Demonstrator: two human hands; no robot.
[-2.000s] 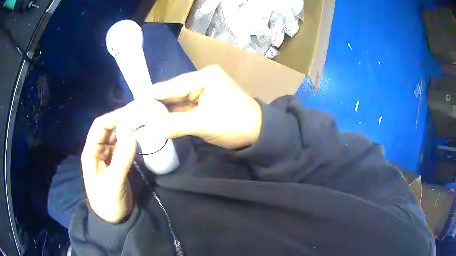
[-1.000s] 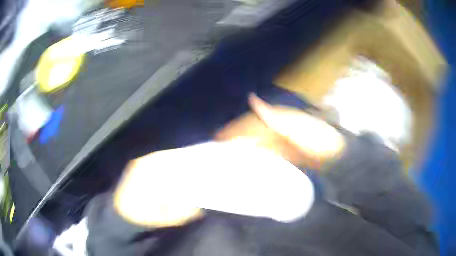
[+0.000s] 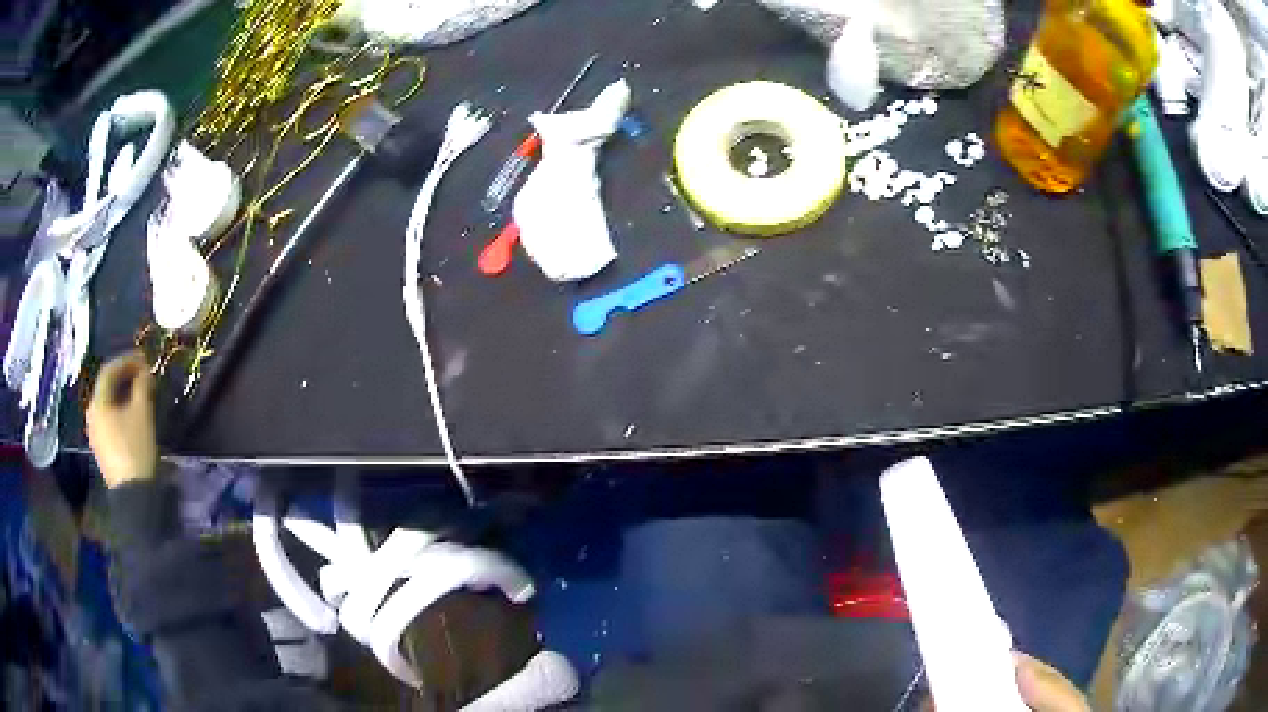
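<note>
A white neck fan (image 3: 953, 598) is upright at the bottom right, its lower part cut off by the picture's edge. My right hand (image 3: 1050, 691) grips it; only part of the hand shows. My left hand (image 3: 123, 417) is at the bench's left front edge, beside thin gold trim rings (image 3: 195, 359). Its fingers are bent and small in view, so whether they hold a ring is unclear. More gold trim (image 3: 271, 70) lies tangled at the back left of the bench.
On the black bench (image 3: 834, 355) lie a yellow tape roll (image 3: 802, 205), crumpled white cloth (image 3: 567, 209), blue-handled tool (image 3: 629, 298), white cable (image 3: 413, 285), amber bottle (image 3: 1068, 98) and green electric screwdriver (image 3: 1158, 181). Bare fans (image 3: 459, 570) are below left; bagged ones (image 3: 1196, 640) lower right.
The view has swung to the bench. My left hand has let go of the fan and moved to the far left. The fan is now in my right hand at the bottom right.
</note>
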